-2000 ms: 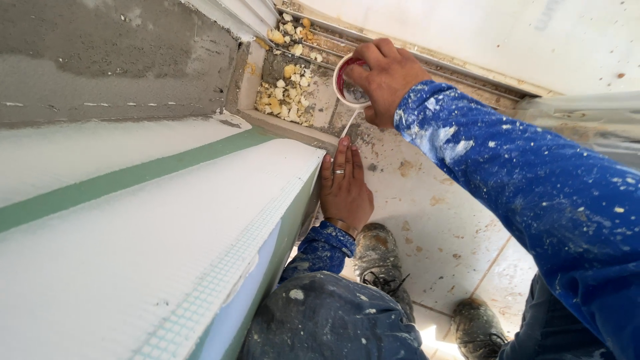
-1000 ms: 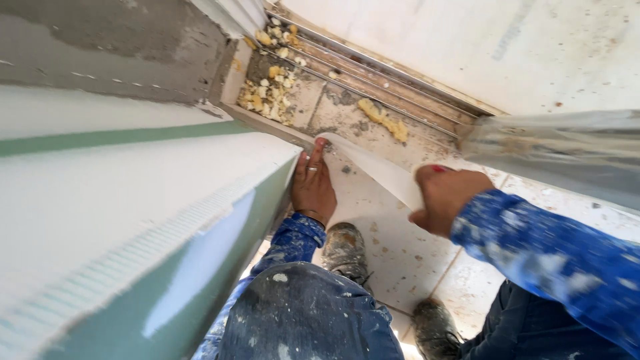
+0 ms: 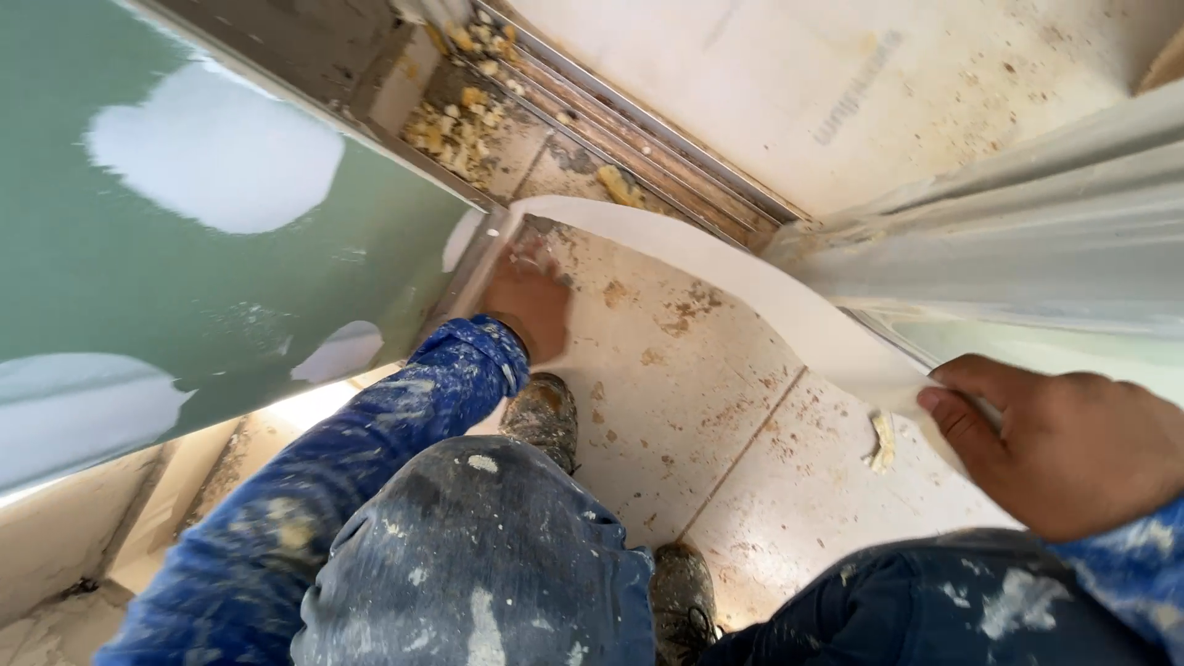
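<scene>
A strip of white tape (image 3: 731, 268) curves from the corner of the green drywall panel (image 3: 277, 268) across to the right. Pinched between the thumb and fingers of my right hand (image 3: 1064, 435) is the strip's right end. My left hand (image 3: 532, 296), blurred, lies by the panel's bottom edge, just below the strip's left end; whether its fingers grip anything is not clear. White compound patches (image 3: 222, 148) cover parts of the panel.
A metal sliding-door track (image 3: 638, 139) runs along the top, with yellow foam crumbs (image 3: 458, 129) at its left. Plastic sheeting (image 3: 1017, 213) hangs at the right. My boots (image 3: 546, 421) stand on stained floor tiles (image 3: 666, 388).
My right hand has moved right, away from the panel's corner, and a long strip of tape now stretches between. The view has shifted, showing more of the panel's green face.
</scene>
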